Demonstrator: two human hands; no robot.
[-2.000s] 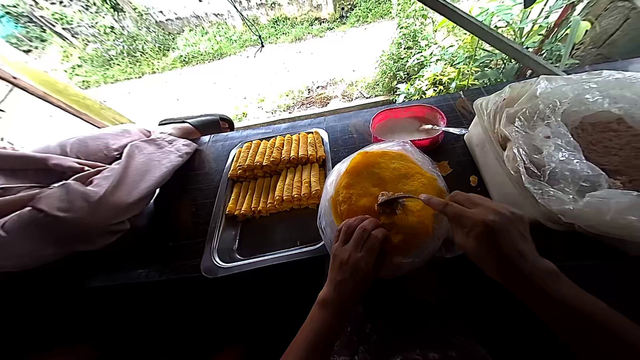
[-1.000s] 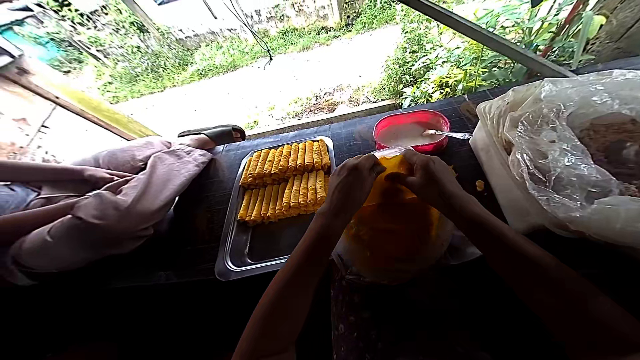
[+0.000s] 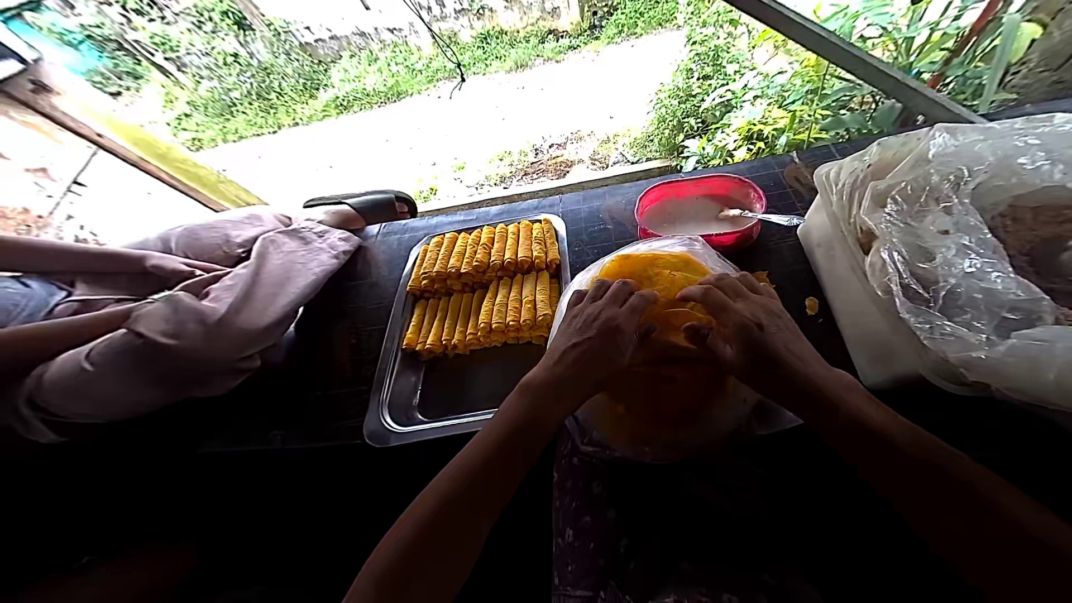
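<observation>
Yellow-orange wrapper sheets [image 3: 649, 272] lie in a round pile on clear plastic [image 3: 586, 272]. My left hand [image 3: 599, 331] and my right hand [image 3: 745, 322] both grip the top sheet from either side, thumbs near each other, where it is folded or partly rolled; the filling inside cannot be seen. A metal tray [image 3: 389, 394] to the left holds thin yellow rolls [image 3: 481, 314] stacked in two rows. Behind the pile stands a red tub [image 3: 745, 188] of pale paste or liquid, a metal spoon [image 3: 775, 218] resting in it.
At right, a white container [image 3: 854, 310] sits beside a clear plastic bag [image 3: 946, 234] with brownish contents. A yellow scrap [image 3: 811, 306] lies on the dark tabletop [image 3: 603, 209]. At left sits another person [image 3: 218, 293], legs on the surface, a dark sandal [image 3: 368, 207] on one foot.
The spoon or fork that my right hand held over the brown filling two seconds ago is out of that hand. Both hands went to the sheet's far edge and have since come nearer to me.
</observation>
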